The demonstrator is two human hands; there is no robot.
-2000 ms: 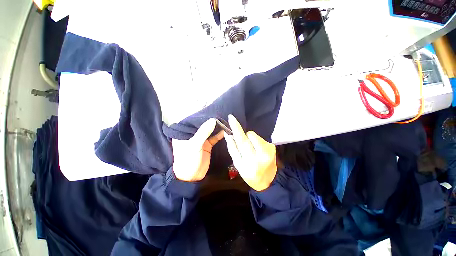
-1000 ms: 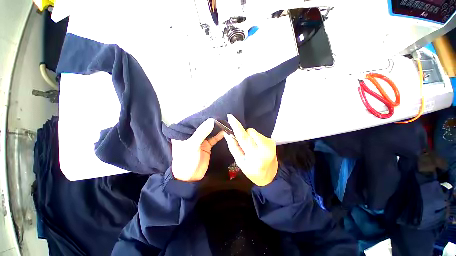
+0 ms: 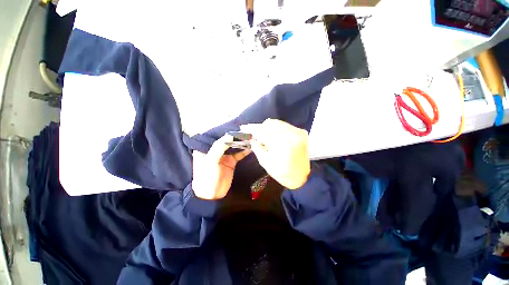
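Note:
A long navy garment piece [image 3: 153, 111] lies bent across the white machine table [image 3: 357, 122], its right part running up to the smartphone. My left hand [image 3: 211, 173] and my right hand [image 3: 282, 153] are close together at the table's front edge, over the cloth. Between their fingertips is a small thin greyish metal-like piece [image 3: 240, 139]; it is too small and blurred to name. Both hands pinch it, the left from the left side and the right from above.
The sewing machine's round knob assembly [image 3: 268, 39] is at the top. A smartphone [image 3: 350, 58] and red-orange scissors handles [image 3: 416, 111] lie to the right. A control panel [image 3: 471, 15] is upper right. Navy garment piles [image 3: 83, 222] hang at the left and lower right.
My right hand has turned and its fingers have closed in over the small piece, which now lies flatter. The whole view has shifted slightly. The garment piece lies as before.

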